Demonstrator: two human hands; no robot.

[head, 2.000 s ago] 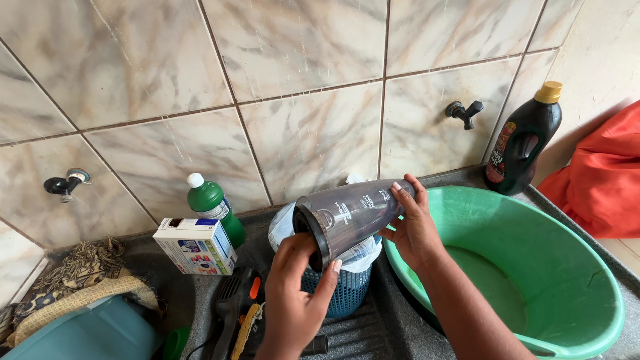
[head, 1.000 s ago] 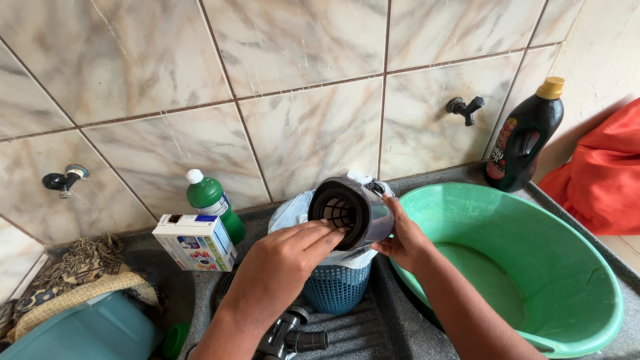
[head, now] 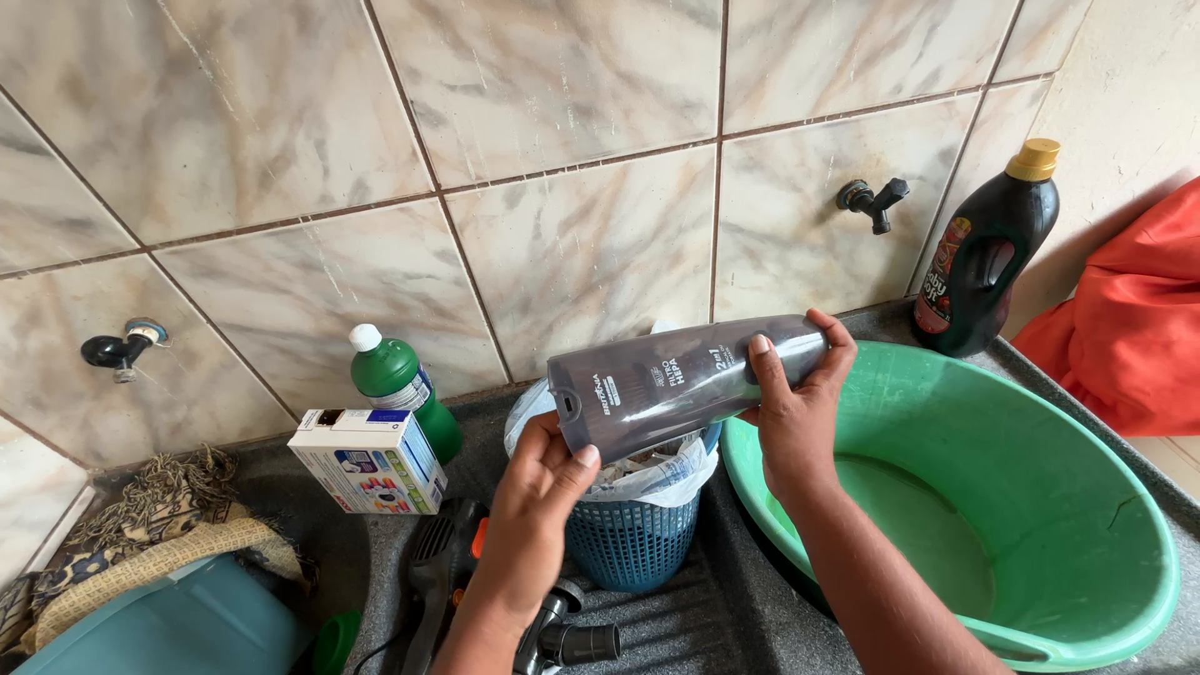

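A smoky translucent vacuum cleaner dust container [head: 675, 380] lies nearly level between my hands, above a blue perforated plastic basket [head: 633, 544] lined with a white bag that holds litter. My left hand [head: 544, 502] grips its wide left end, thumb in front. My right hand [head: 797, 398] holds the narrower right end, with the thumb on its side. Black vacuum cleaner parts [head: 572, 637] lie below on the ribbed stone surface, partly hidden by my left forearm. Whether anything is inside the container is not clear.
A large green plastic basin [head: 1059, 487] stands at the right, with a dark bottle with a gold cap [head: 984, 253] behind it. At the left are a box [head: 370, 464], a green bottle [head: 403, 384], a blue-grey tub [head: 187, 619] and cloth. Two taps [head: 874, 202] stick out from the tiled wall.
The container has turned from its open end facing me to lying sideways. My left hand has moved from the open rim to gripping the container's left end.
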